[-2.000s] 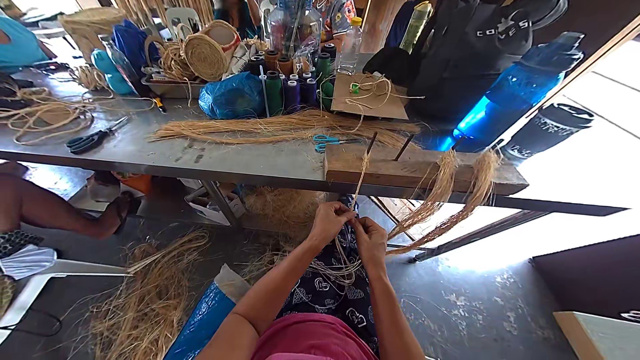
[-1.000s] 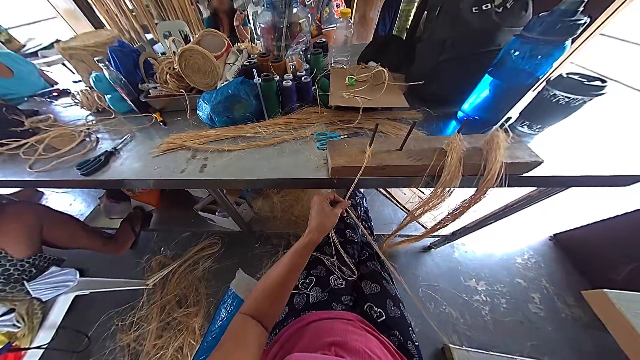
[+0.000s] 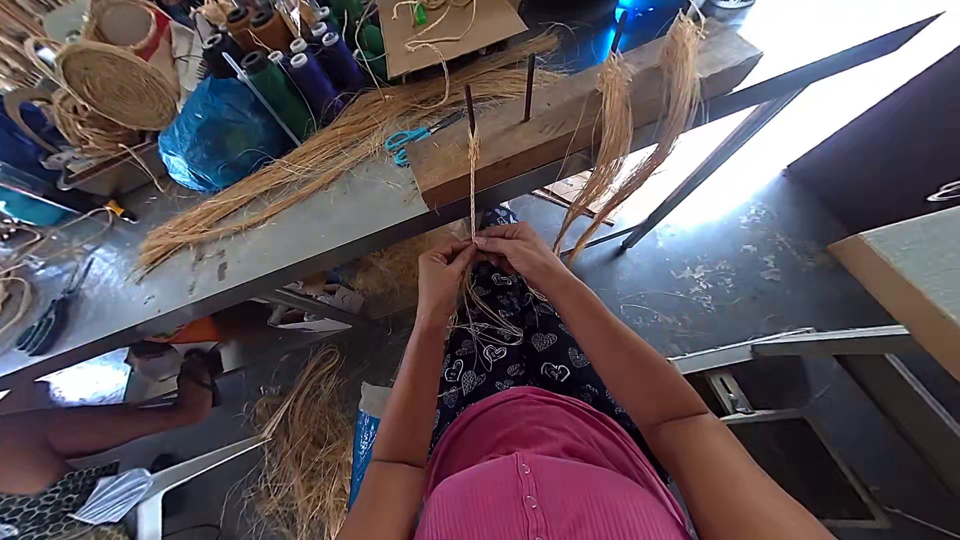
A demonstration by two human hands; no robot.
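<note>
A thin braided fiber cord (image 3: 472,187) hangs taut from a metal nail (image 3: 470,109) set in a thick wooden board (image 3: 555,124). Below the board's front edge, my left hand (image 3: 444,271) pinches the cord's lower end between thumb and fingers. My right hand (image 3: 517,251) grips the same spot from the other side, its fingertips close to the left ones. Loose strands (image 3: 487,322) trail from beneath both hands onto the patterned trousers. Two bundles of raw fiber (image 3: 613,112) hang over the board to the right. Blue-handled scissors (image 3: 407,141) lie by the board's left end.
Long loose fiber (image 3: 300,172) lies along the metal table (image 3: 262,244). Behind it stand thread cones (image 3: 277,90), a blue plastic bag (image 3: 217,135) and a coiled basket piece (image 3: 116,84). Black-handled pliers or cutters (image 3: 46,326) lie far left. Another person's leg (image 3: 112,427) is at lower left.
One second ago the right hand was away from the cord's top part; now both hands meet on the cord below the board. The view has moved and turned.
</note>
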